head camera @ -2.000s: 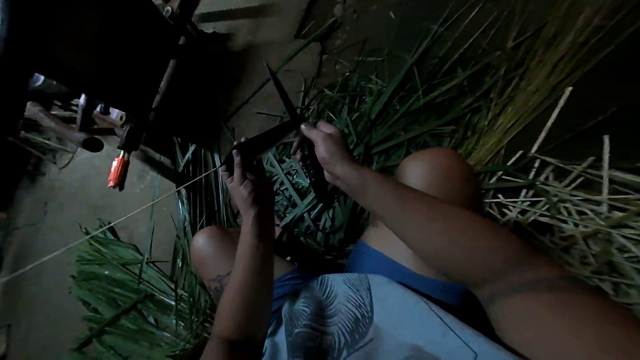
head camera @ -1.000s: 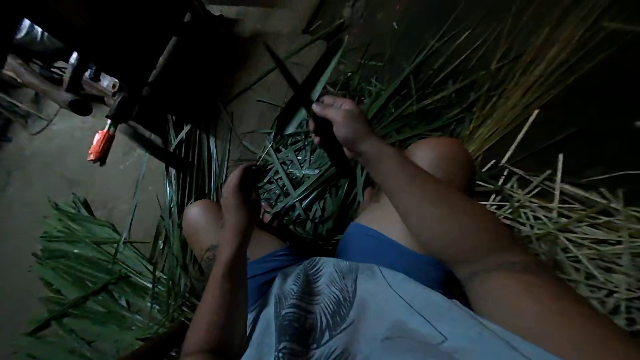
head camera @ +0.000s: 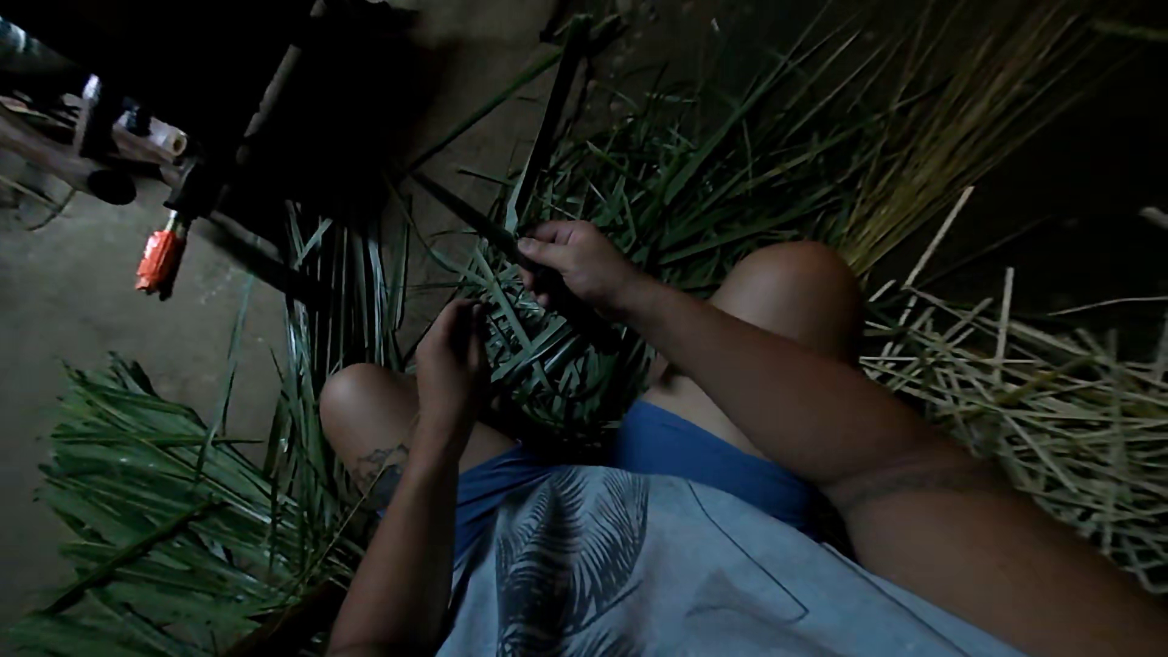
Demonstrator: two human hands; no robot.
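Observation:
My right hand [head camera: 570,260] grips a dark knife [head camera: 470,217], its long blade pointing up and left. A long green leaf strip [head camera: 546,137] rises just beyond the blade; whether I touch it is hard to tell. Lower and to the left is my left hand [head camera: 453,347], fingers curled, above my knee; shadow hides whether anything thin is in it. Between my legs lies a heap of cut green leaf strips [head camera: 525,342].
Broad green palm leaves [head camera: 164,493] lie at the lower left, with upright long strips [head camera: 342,301] beside them. Pale thin stalks [head camera: 1031,392] are piled at the right. A dark frame with an orange-wrapped end [head camera: 160,262] stands at the upper left.
Two seconds ago both hands were near the knife, with a thin pale strand running left from my left hand. That hand has dropped lower, and the strand no longer shows.

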